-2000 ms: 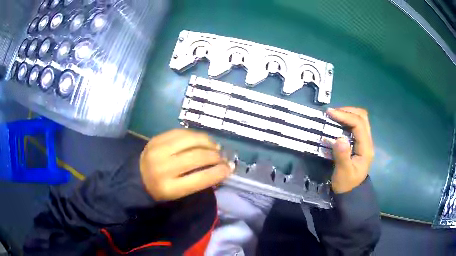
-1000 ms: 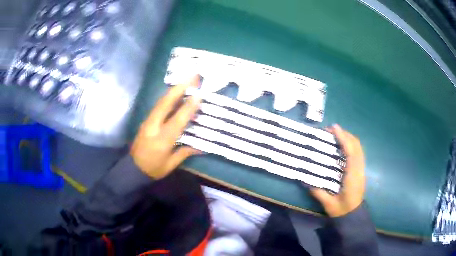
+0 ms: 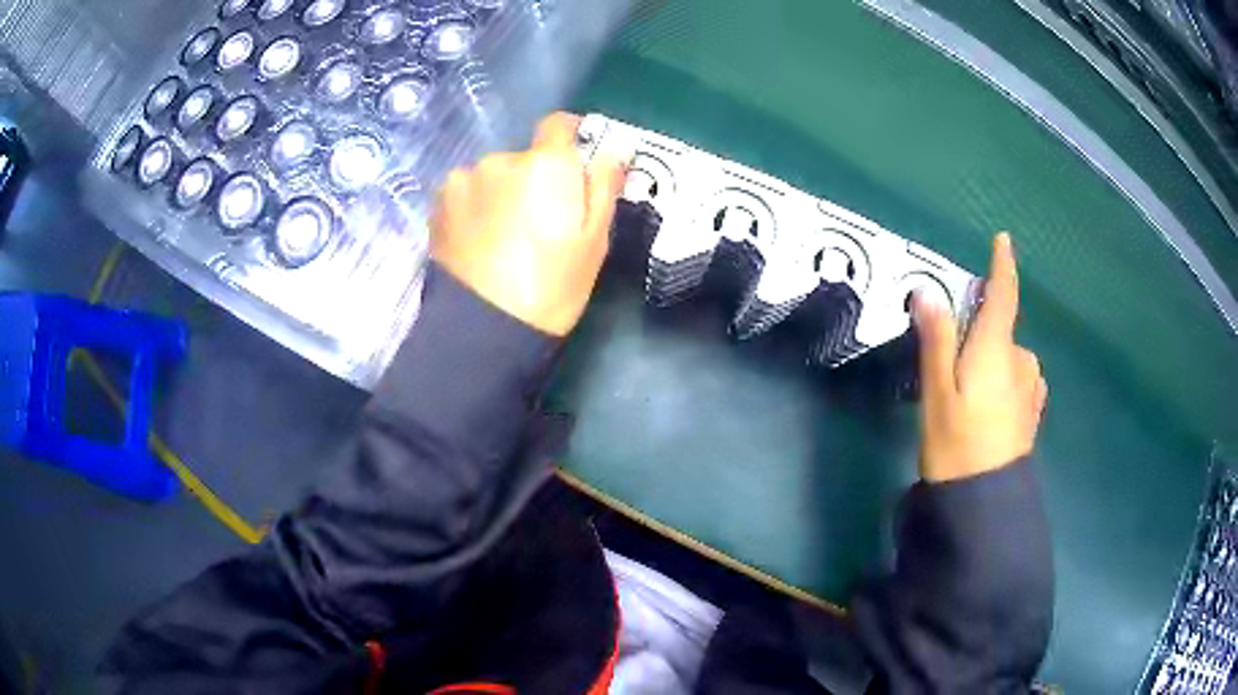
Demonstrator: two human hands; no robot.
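A stack of silver-grey four-seat plates (image 3: 788,234) stands on the green surface, flat face up, with its dark toothed edges facing me. The seats that show hold no dark rings. My left hand (image 3: 530,224) holds the left end of the stack, fingers at the far corner. My right hand (image 3: 980,373) holds the right end, thumb on the top plate and a finger along the outer end. How many plates lie in the stack I cannot tell.
A clear blister tray (image 3: 356,315) with many round inserts lies at the left. A blue stool (image 3: 95,455) stands on the grey floor with a yellow line. A metal rail (image 3: 1011,95) curves along the far side. Another shiny tray (image 3: 1202,611) is cut off at the lower right.
The plates that stood on edge between my hands now lie flat in one stack, farther up the surface. The single plate beyond them no longer shows separately. The view has shifted.
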